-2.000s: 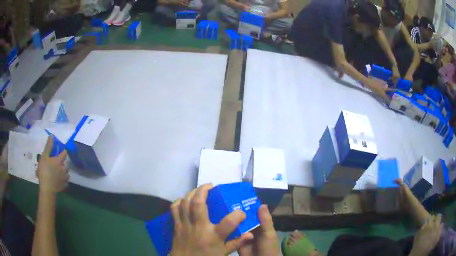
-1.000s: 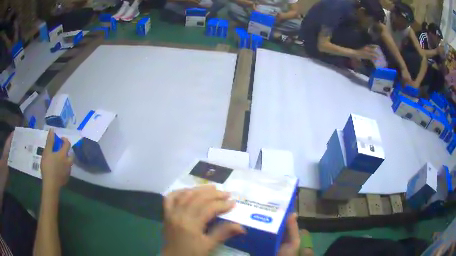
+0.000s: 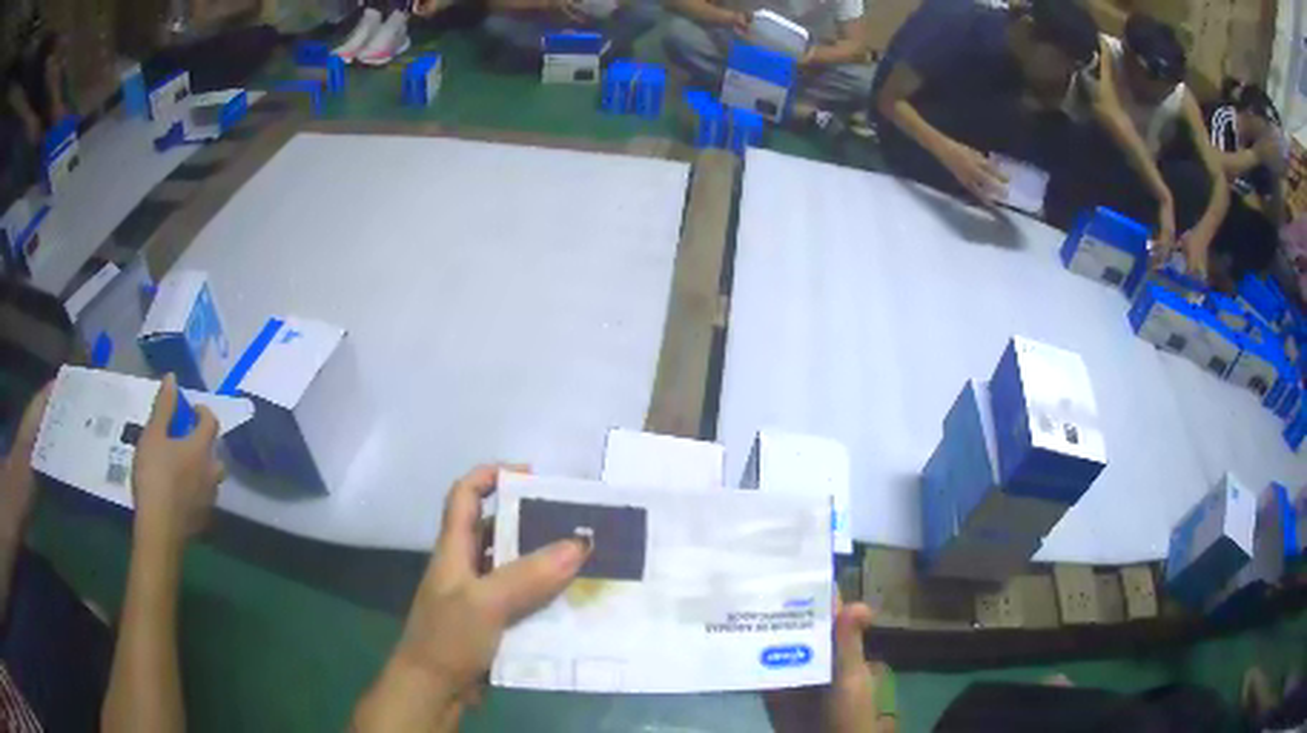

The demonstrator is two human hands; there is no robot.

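A white retail carton point(image 3: 717, 573) is held up close in front of me, its broad face towards the camera. It shows a dark picture at the left, small print and a blue oval logo at the lower right, upside down. My left hand point(image 3: 480, 602) grips its left end, with the thumb on the dark picture. My right hand point(image 3: 856, 673) is at its lower right edge; only part of it shows, and the carton hides the rest.
Two white-topped cartons point(image 3: 662, 458) stand just beyond. Stacked cartons point(image 3: 1049, 418) stand at the right, another carton point(image 3: 297, 401) at the left. A neighbour's hand point(image 3: 175, 458) holds a carton at the left. White-covered pallets point(image 3: 473, 287) lie ahead. People sit around them.
The carton in my hands has turned from its blue side to its broad white face, now nearly square to the camera. At the upper right, a person's hands have moved left with a pale item.
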